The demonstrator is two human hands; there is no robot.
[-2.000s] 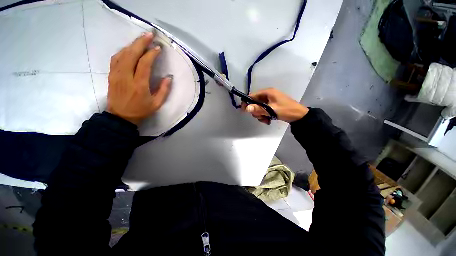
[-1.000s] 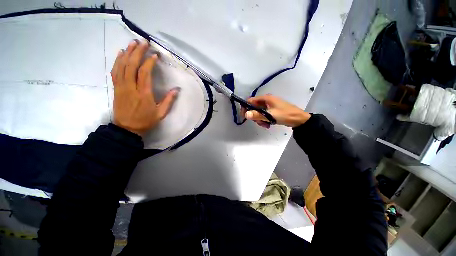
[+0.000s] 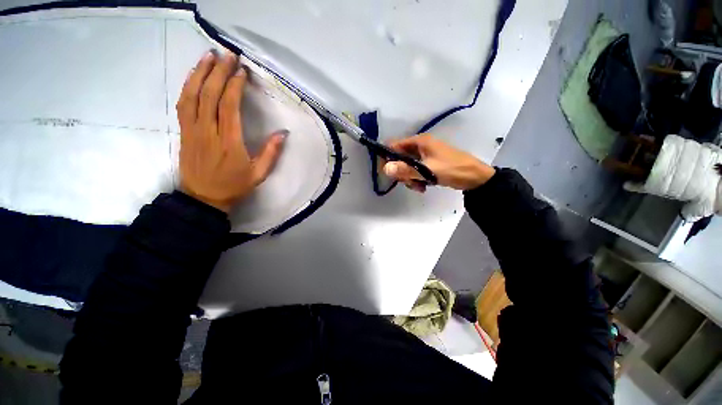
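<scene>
A white paper pattern (image 3: 95, 87) with thin lines and small writing lies on dark navy fabric (image 3: 55, 249), which shows as a narrow rim round its curved right end. My left hand (image 3: 218, 138) lies flat on the pattern, fingers slightly apart, holding nothing. My right hand (image 3: 431, 162) grips the black handles of the fabric shears (image 3: 348, 126). The long blades point up and left along the pattern's upper curved edge; they look nearly closed. A narrow dark offcut (image 3: 478, 95) bends across the table right of the blades; part of it is hidden by my right hand.
The white table (image 3: 404, 245) has a slanting right edge. An olive cloth bundle (image 3: 431, 307) is below its front corner, beside a cardboard box (image 3: 492, 308). Shelves (image 3: 657, 300), a white roll (image 3: 682, 170) and a green cloth with a black item (image 3: 582, 107) are at the right.
Since the earliest frame, the pattern and my left hand appear slightly further right in view. Over the last second, my right hand and the shears have shifted slightly upward, the blades still along the curve.
</scene>
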